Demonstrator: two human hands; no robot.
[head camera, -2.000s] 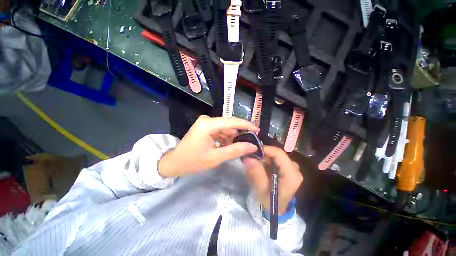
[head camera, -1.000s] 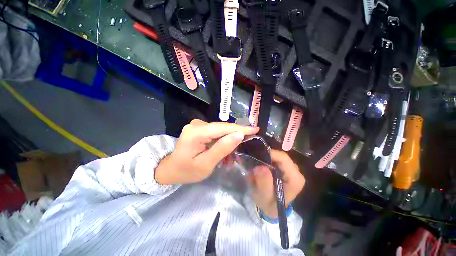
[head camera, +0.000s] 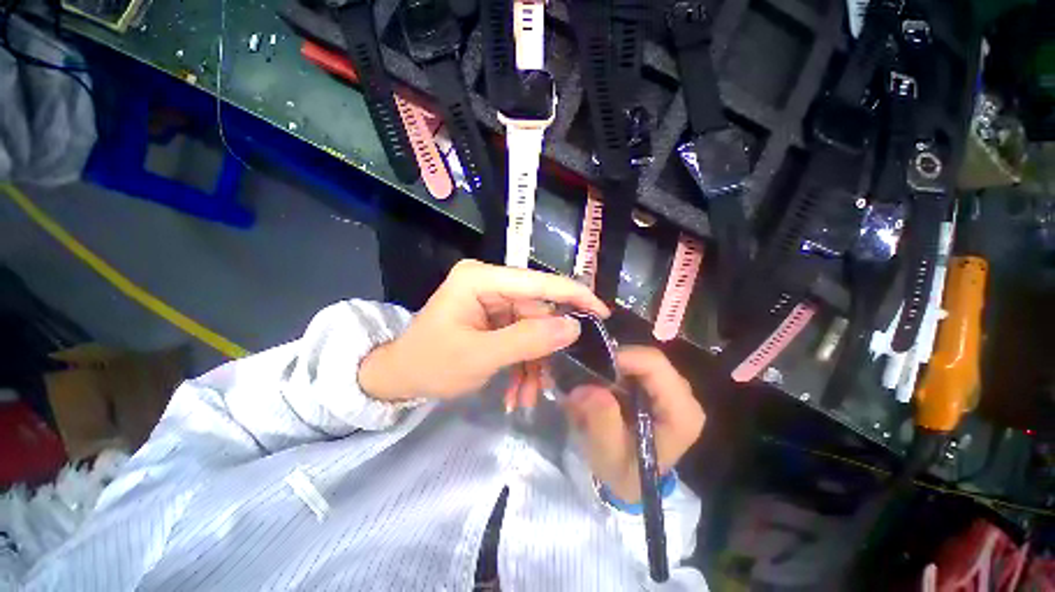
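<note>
A dark smartwatch (head camera: 596, 345) is held between my two hands, in front of the pale striped smock. My left hand (head camera: 457, 341) comes from the left, its thumb and fingertips at the watch's upper left edge. My right hand (head camera: 636, 422) grips the watch's right side, thumb and fingers around it. A long black strap (head camera: 653, 503) hangs from my right hand past the blue wristband. Something clear and shiny, perhaps film, shows faintly below the watch. My fingers hide part of the case.
A dark foam tray (head camera: 758, 64) lies on the green bench (head camera: 185, 52) with several black-strapped watches. A white-strapped watch (head camera: 523, 174) and pink straps (head camera: 678, 287) hang toward the bench edge. An orange-handled tool (head camera: 953, 347) and white sticks (head camera: 900, 359) lie at right.
The watch has turned in my hands, and the black strap below my right hand has swung slightly right. Clear film seen below the watch one second ago is now less visible.
</note>
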